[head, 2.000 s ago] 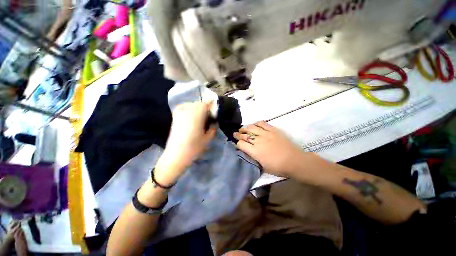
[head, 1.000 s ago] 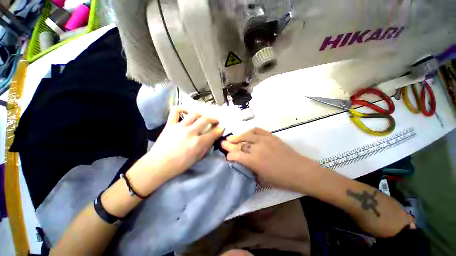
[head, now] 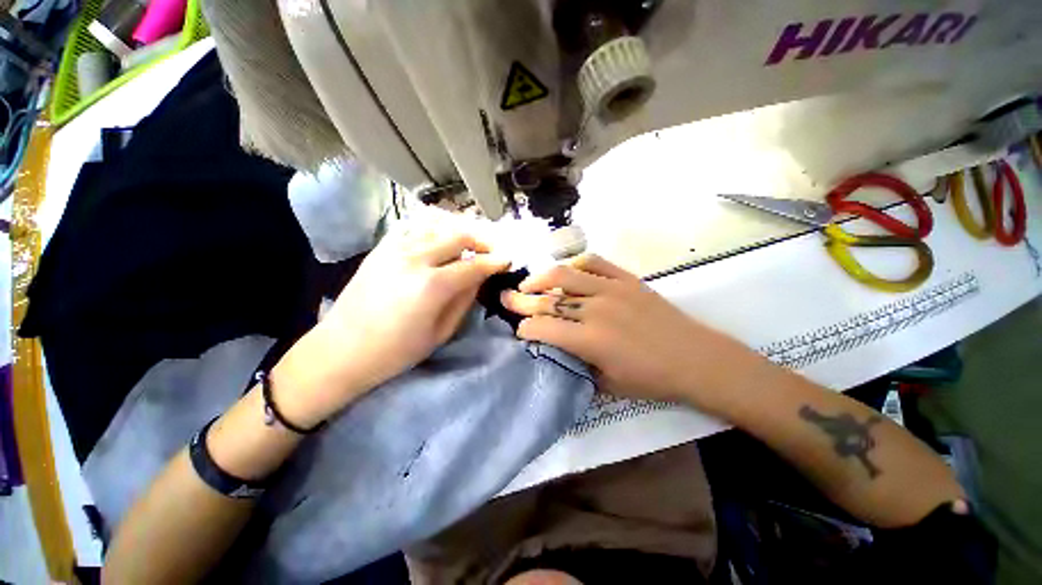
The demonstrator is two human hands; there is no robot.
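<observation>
My left hand (head: 417,291) presses the grey garment panel (head: 440,440) just in front of the needle area (head: 520,206) of the cream-white HIKARI machine (head: 731,69). My right hand (head: 594,320) lies beside it, fingertips pinching a small black part of the cloth (head: 499,299). The fingertips of both hands nearly meet. The cloth under the presser foot is washed out by bright light. The grey panel hangs over the table's front edge towards my lap. The black garment panel (head: 149,251) is spread left of the needle.
Fabric shears (head: 874,232) with red and yellow loops lie right of the needle, second scissors (head: 992,202) farther right. A printed ruler scale (head: 868,331) runs along the front edge. Yellow tape (head: 32,343) edges the left side. A lime-green tray (head: 86,74) holds thread cones (head: 160,21).
The view has moved closer to the needle. My left hand has let go of its raised grip on the light cloth and lies flatter, nearer the needle. The light cloth is now at the presser foot.
</observation>
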